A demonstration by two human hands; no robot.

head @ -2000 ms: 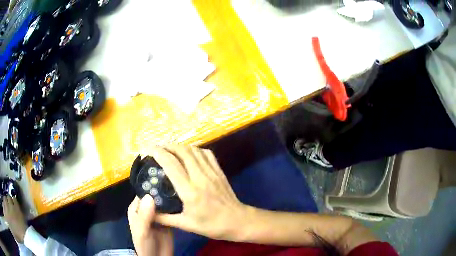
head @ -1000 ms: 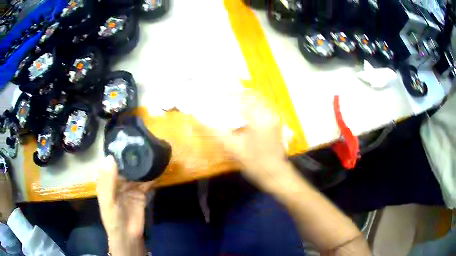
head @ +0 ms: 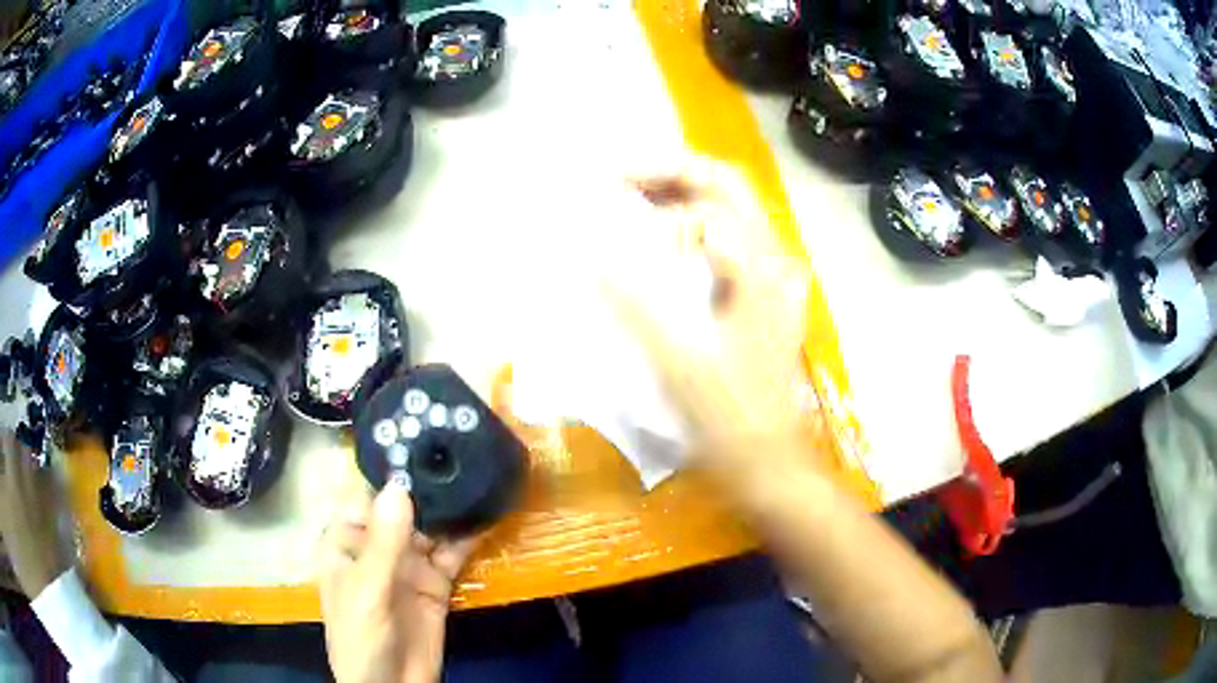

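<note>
My left hand (head: pixel 387 580) holds a black camera unit (head: pixel 461 474) above the front edge of the bench. Its face with a dark central lens and several pale round spots is turned up towards me, and my thumb lies at its lower left rim. My right hand (head: pixel 727 334) is blurred and pale over the middle of the bench, at the white wipes (head: pixel 654 447). Its fingers blend into the bright white surface, so I cannot tell whether it holds anything.
Black camera units (head: pixel 344 350) stand massed at the left, and more (head: pixel 925 211) at the back right. A crumpled white wipe (head: pixel 1061 291) lies at the right. A red air gun (head: pixel 981 487) hangs at the bench edge. Another person's sleeve (head: pixel 80 627) is at the lower left.
The camera unit, earlier held in both hands, is in my left hand alone, and its spotted face shows again. My right hand has moved up over the wipes. The view has shifted, showing more units.
</note>
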